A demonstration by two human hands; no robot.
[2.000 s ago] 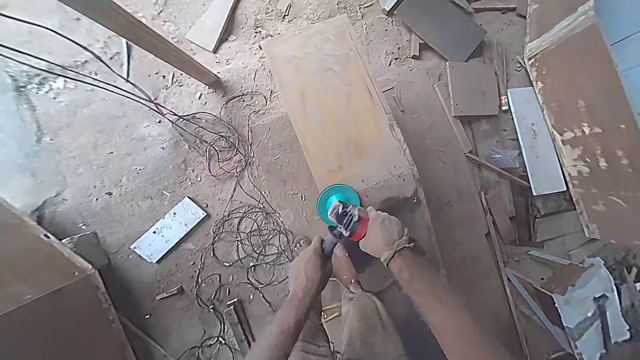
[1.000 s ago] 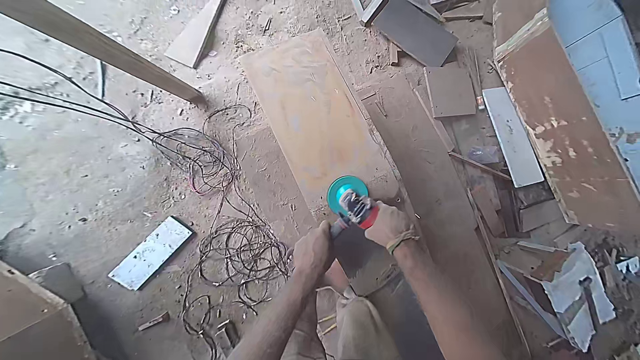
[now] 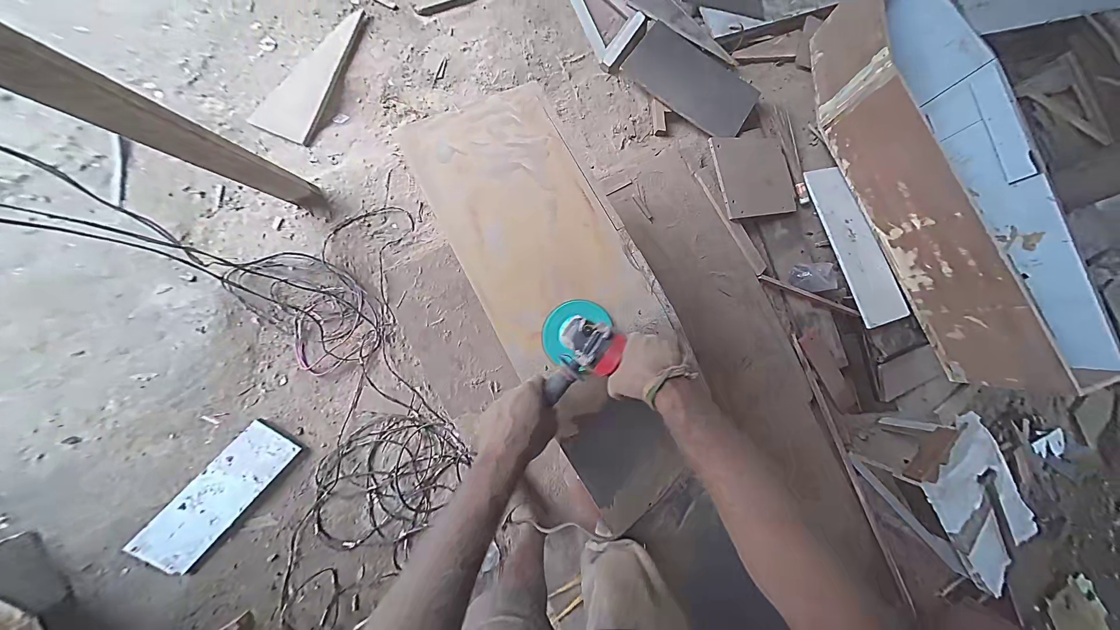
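My left hand (image 3: 523,418) grips the dark side handle of an angle grinder (image 3: 595,346). My right hand (image 3: 646,364) is closed around its red body, with a thin band around the wrist. The teal disc (image 3: 569,325) at the grinder's head lies over a long wooden board (image 3: 525,210). Above the disc the board's face is pale and yellowish with whitish smears. Nearer to my legs, part of its surface is dark (image 3: 626,451). Whether the disc touches the wood cannot be told.
Tangled cables (image 3: 385,472) lie on the dusty floor at left, near a white board (image 3: 214,497). A wooden post (image 3: 157,114) slants in from upper left. Board offcuts (image 3: 754,177), a white strip (image 3: 857,248) and a brown panelled cabinet piece (image 3: 945,227) lie at right.
The view has shifted somewhat. Both hands remain on the grinder, and its disc has stayed over the board's middle part.
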